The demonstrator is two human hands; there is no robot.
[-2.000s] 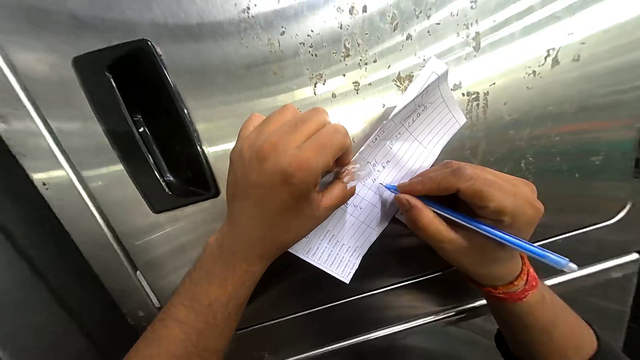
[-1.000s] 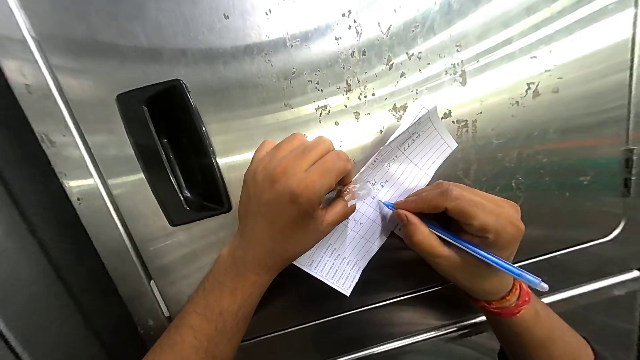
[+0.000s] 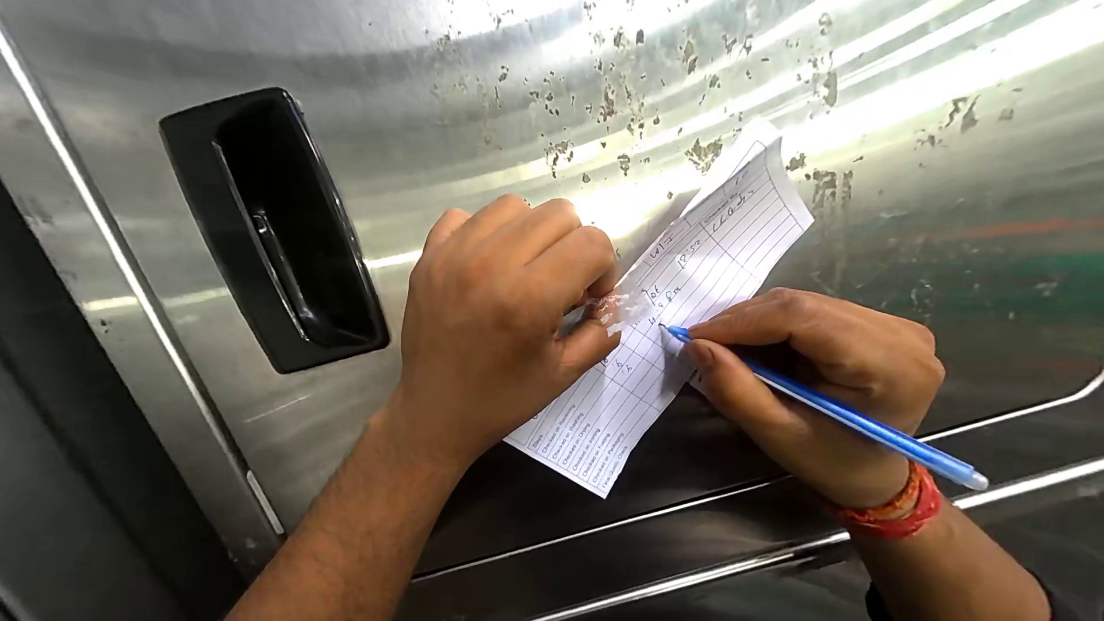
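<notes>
A printed paper form [image 3: 638, 388] with ruled rows and handwriting lies tilted against a stainless steel panel [image 3: 483, 129]. My right hand [image 3: 819, 379], with red thread bands [image 3: 901, 509] at the wrist, grips a blue pen [image 3: 845, 414], its tip on the form near the middle. My left hand [image 3: 509, 319] rests over the form's left edge, thumb and fingers pinching a crumpled piece of clear plastic [image 3: 623, 309] over the paper. Its fingertips are partly hidden. Another sheet's edge shows behind the form at the top.
A black recessed handle [image 3: 276, 233] is set in the steel panel at the left. Worn, flaked patches [image 3: 604, 103] mark the metal above the form. Metal trim strips [image 3: 707, 578] run across the lower part, and a dark vertical gap borders the far left.
The view has shifted a little, bringing the black handle further in. Both hands keep their holds, and the pen tip stays near the middle of the form.
</notes>
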